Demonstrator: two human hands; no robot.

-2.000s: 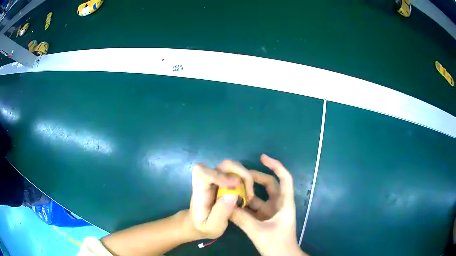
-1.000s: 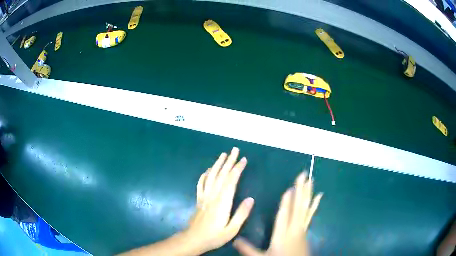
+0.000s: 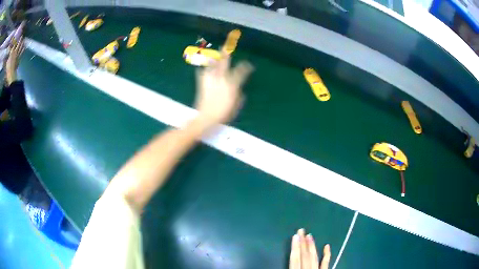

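Observation:
My left hand is blurred, stretched out over the green conveyor belt with its fingers apart, and holds nothing that I can see. Its fingertips overlap the edge of a yellow housing with blue and white marks; I cannot tell if they touch. A narrow yellow cover lies just behind the fingers. My right hand is cut off by the bottom edge; only its fingers show, above the work surface. On the belt at the right lies a part-assembled unit with a red lead and white plug.
A white strip separates the work surface from the belt. More yellow covers and housings lie on the belt. A grey post stands at the left. Another person's hands and dark sleeve show at the far left.
The view has swung left. My two hands held a yellow part together, then were apart and empty over the work surface; now my left hand reaches over the belt and my right is lower.

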